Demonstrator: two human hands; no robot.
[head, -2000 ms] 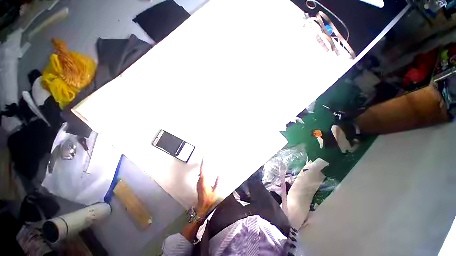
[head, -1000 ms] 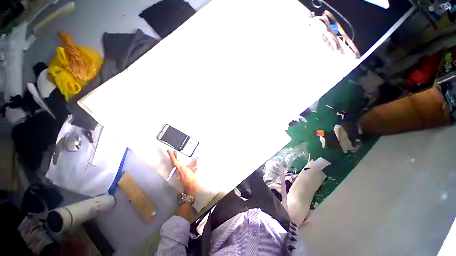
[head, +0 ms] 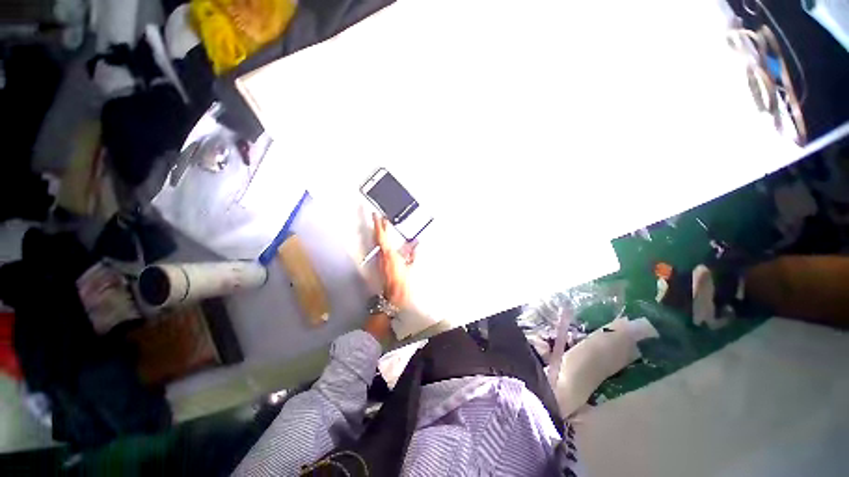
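A large white sheet of pattern paper [head: 540, 121] covers the table and is overexposed, so no lines show on it. A smartphone [head: 393, 197] with a dark screen and white lower part lies on the paper. My left hand [head: 395, 272], with a watch at the wrist, is at the paper's near left part, just below the phone. Its fingertips are close to the phone's lower edge; whether they touch is unclear. A short white stick [head: 370, 254] sticks out between its fingers. My right hand is not in view.
Left of the paper lie a flat tan strip [head: 305, 281], a blue edge [head: 285, 228], a white bottle [head: 209, 281] and a brown box [head: 177, 345]. Dark fabric heaps and a yellow bag [head: 233, 33] are farther left. Looped bands [head: 771, 79] lie at the paper's right end.
The view has swung, shifting the scene right and up. My left hand has moved left and closer below the phone since the first frame; the white stick now shows between its fingers.
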